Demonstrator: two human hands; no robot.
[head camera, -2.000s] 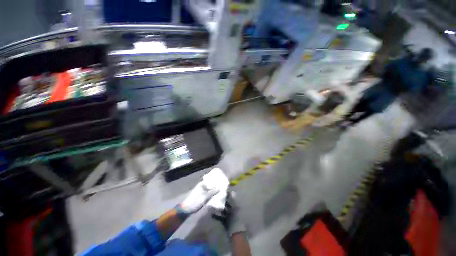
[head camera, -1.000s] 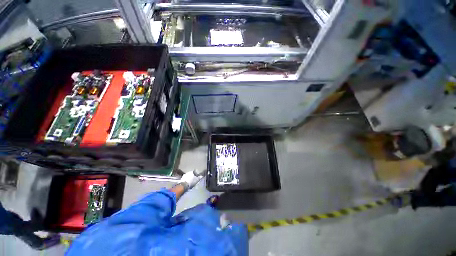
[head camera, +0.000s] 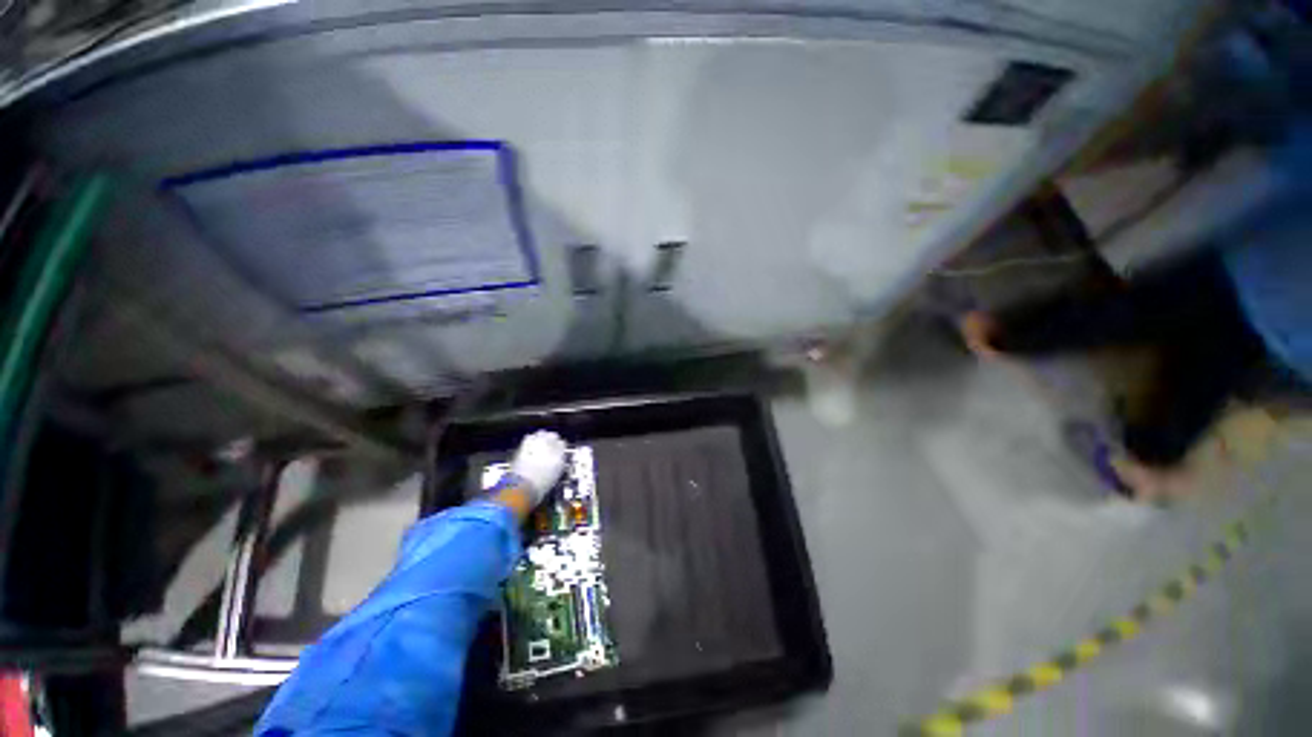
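A green circuit board (head camera: 554, 605) with white outlines and orange-brown parts lies in the left half of a shallow black tray (head camera: 806, 590) on the floor. My left hand (head camera: 540, 458), in a white glove below a blue sleeve, is at the board's far end, over or touching it. Its fingers are small and blurred, so I cannot tell whether they grip the board. My right hand is not in view.
A pale machine cabinet (head camera: 777, 173) with a blue-framed panel stands behind the tray. Metal frame legs (head camera: 238, 576) are at the left. Another person's dark-clothed limb (head camera: 1108, 324) is at the right. Yellow-black tape (head camera: 1094, 641) crosses the floor at lower right.
The view has moved down and closer to the floor tray. My left hand has moved from beside the tray to the board's far end. The bins with red liners have mostly left the view.
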